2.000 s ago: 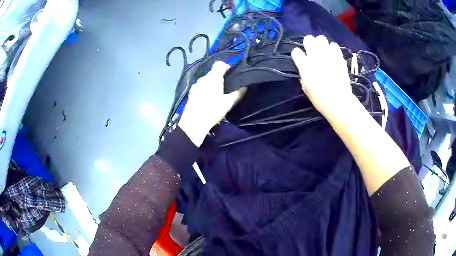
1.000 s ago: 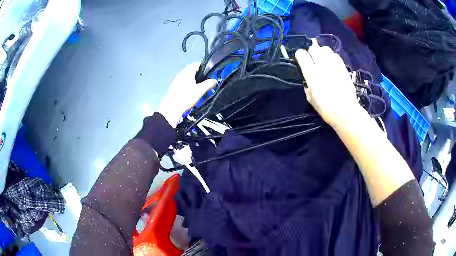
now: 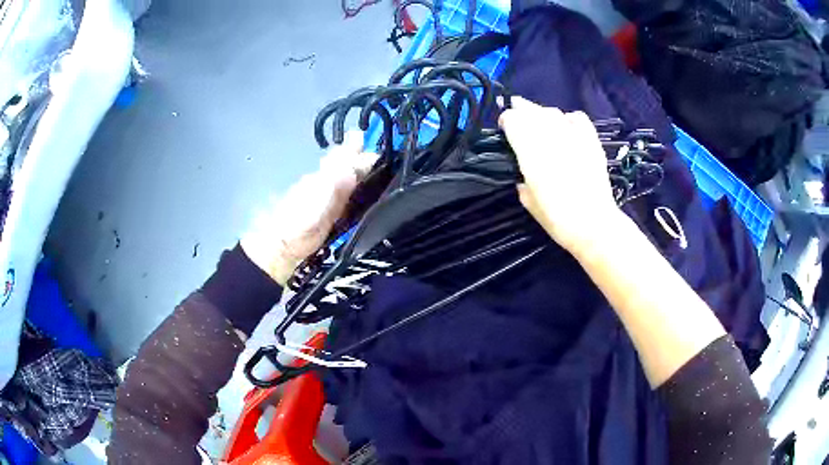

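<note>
A bunch of black hangers lies over a navy garment, hooks toward the top left. My left hand is at the left shoulders of the bunch, its fingers closed around them below the hooks. My right hand grips the right side of the bunch. White hanging tapes show at the left ends of the hangers, and a white loop lies on the navy cloth at the right. My fingertips are partly hidden behind the hangers.
A blue crate is under the garment. A red plastic object stands at the lower left. Dark cloth is heaped at the upper right. Checked cloth lies at the far left, below a white curved machine part.
The hangers are gathered closer together and have shifted left and down, with their hooks bunched. My left hand has moved left and down from its earliest place, and my right hand slightly left and down.
</note>
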